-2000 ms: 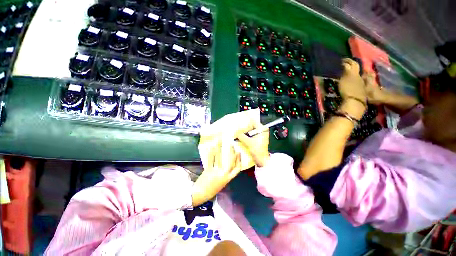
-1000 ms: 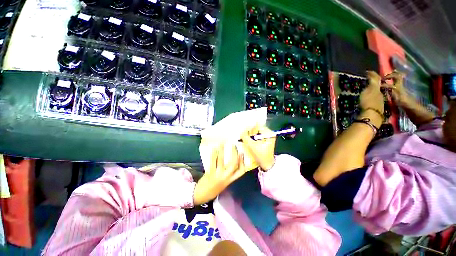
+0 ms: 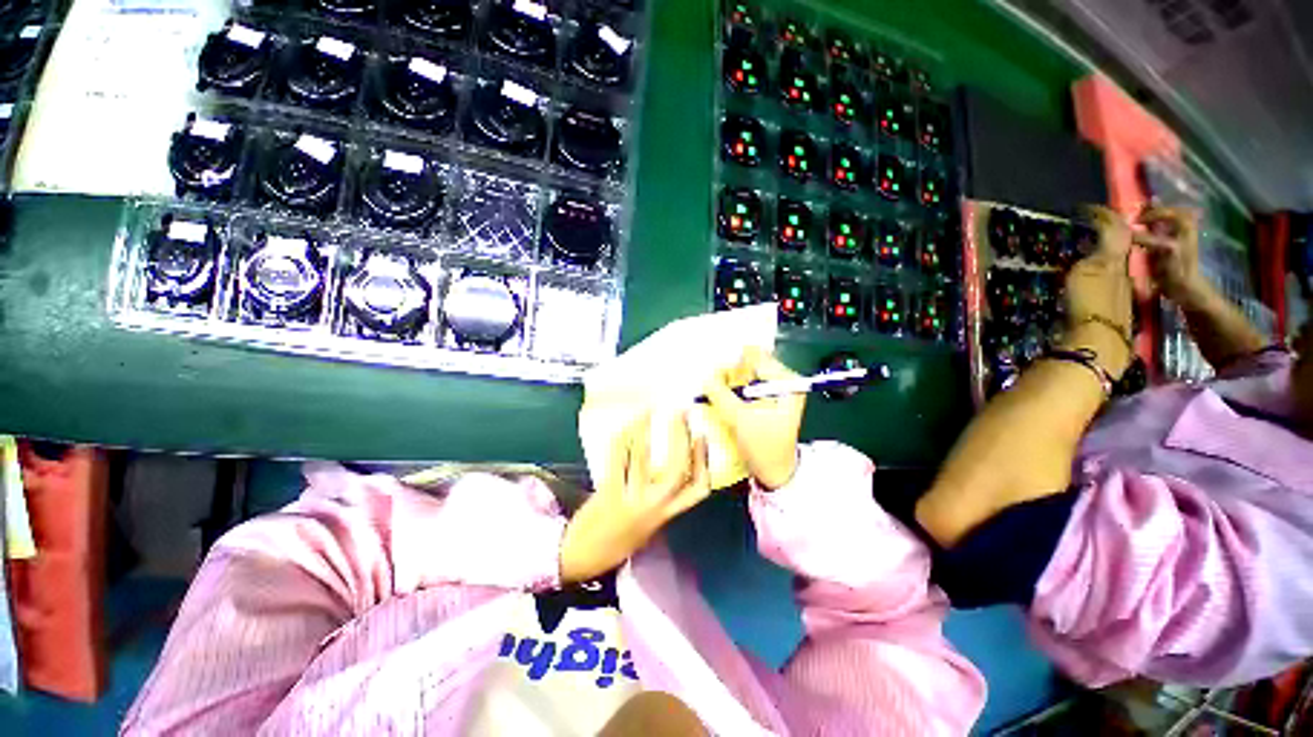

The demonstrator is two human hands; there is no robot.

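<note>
My left hand (image 3: 634,497) holds a cream paper (image 3: 616,392) near the bench's front edge. My right hand (image 3: 760,425) grips a white pen with a dark end (image 3: 806,383) over the paper. The pen points right, away from the paper, and its lower tip is partly hidden by my fingers. A clear plastic tray (image 3: 360,343) lies behind to the left, mostly filled with round black units bearing white labels. Some front-row units show silvery faces.
A second tray (image 3: 835,231) holds dark units with red and green dots. A loose black unit (image 3: 841,377) lies before it. At right, a person in pink (image 3: 1152,504) reaches over another tray. A white sheet (image 3: 108,108) lies far left; a red-orange crate (image 3: 61,576) stands below.
The trays appear shifted in view. The pen has tilted closer to level over the paper. The neighbouring person's hands have moved right. Both my hands keep their hold.
</note>
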